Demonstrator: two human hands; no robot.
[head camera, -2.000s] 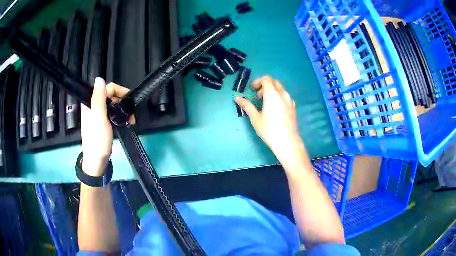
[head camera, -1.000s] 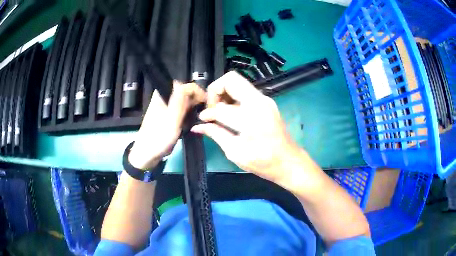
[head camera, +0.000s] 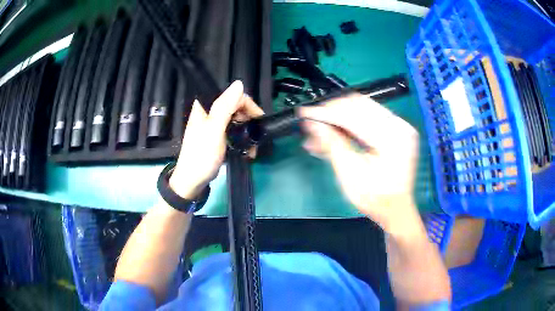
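Observation:
My left hand (head camera: 213, 136) grips the black part-built leg set (head camera: 242, 212) at its centre joint (head camera: 244, 135). One arm runs up-left over the foam tray, one runs down toward my body, and one points right over the bench. My right hand (head camera: 365, 146) is blurred, over the right-pointing arm. A thin dark piece shows along its fingers, but I cannot tell whether it is held. Small black fittings (head camera: 304, 45) lie in a loose pile on the teal bench behind the right arm.
The grooved foam tray (head camera: 109, 153) with marked tubes (head camera: 126, 127) is at left, with more tubes farther left. A tall blue crate (head camera: 481, 121) holds dark tubes at right. A lower blue crate (head camera: 487, 267) and a left blue bin (head camera: 76, 261) are below the bench edge.
My right hand has moved right, away from the centre joint, which is now exposed. My left hand still holds the leg set; its view shifted leftward in the picture since the earliest frame.

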